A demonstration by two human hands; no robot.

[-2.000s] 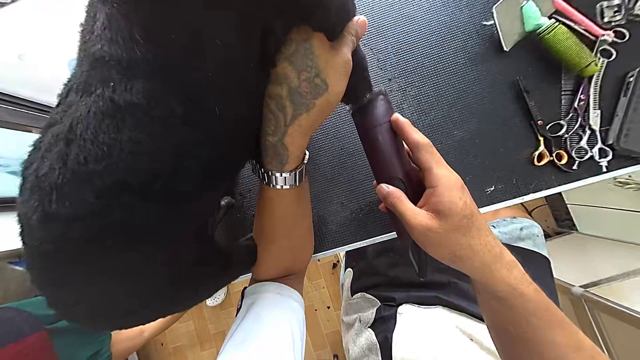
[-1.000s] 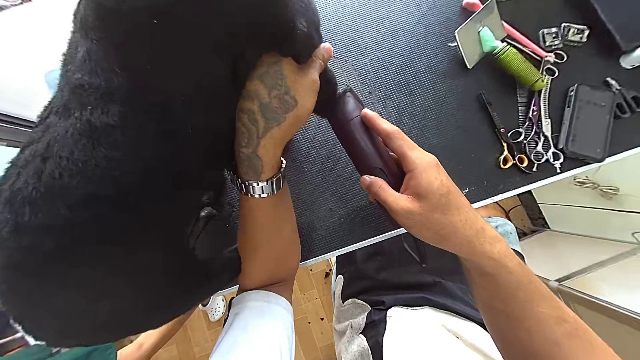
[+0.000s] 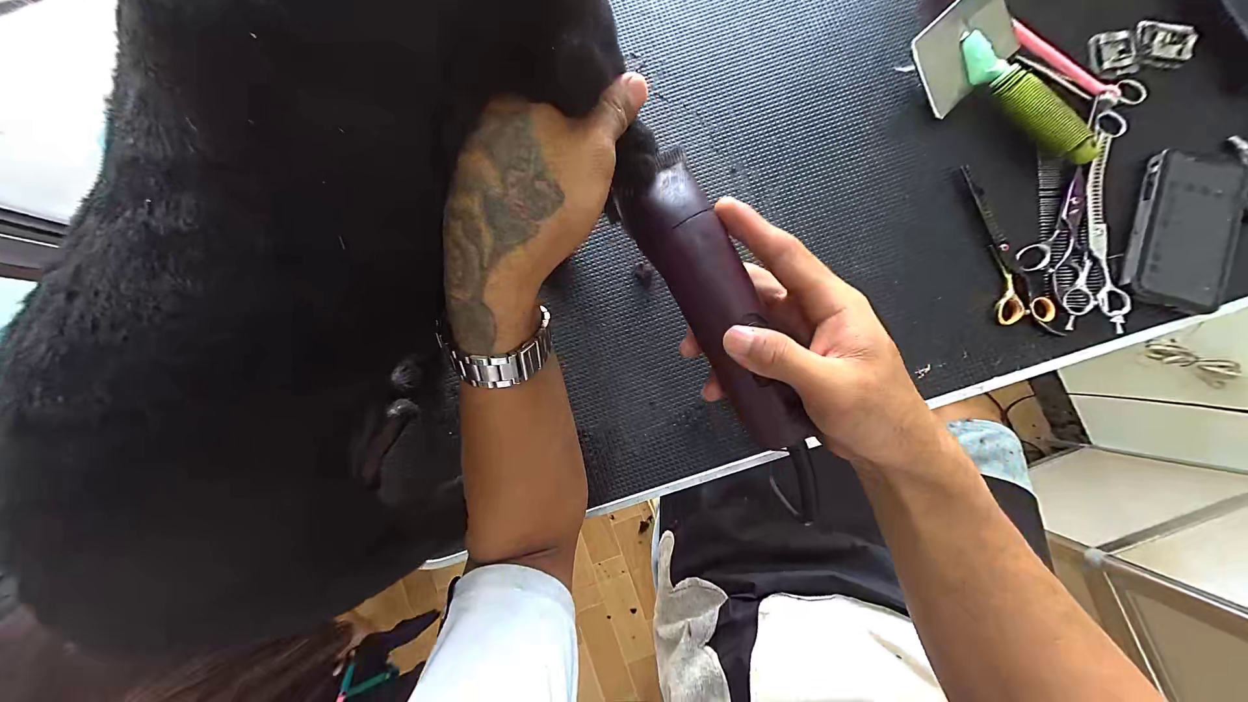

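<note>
A large black furry animal (image 3: 244, 292), its head out of view, fills the left side above a black textured grooming table (image 3: 799, 127). My left hand (image 3: 526, 205), with a metal watch at the wrist, grips part of the animal's black-furred leg, the thumb pointing up and right. My right hand (image 3: 819, 341) holds a dark purple corded hair clipper (image 3: 707, 283) by its body, thumb on top near the switch. The clipper's blade end is against or very near the dark fur just right of my left hand. The exact contact of the blade is hidden by fur.
At the table's right lie scissors with gold handles (image 3: 1009, 253), several other shears, a green-handled slicker brush (image 3: 1043, 112), a pink-handled tool (image 3: 1063, 58), small clear cases (image 3: 1165, 44) and a black rectangular case (image 3: 1185, 229). A cabinet (image 3: 1160, 419) stands beyond the near edge.
Both hands keep their holds. The clipper has tilted further left at its blade end since the first frame. The view has shifted, bringing more of the tools at the right into sight.
</note>
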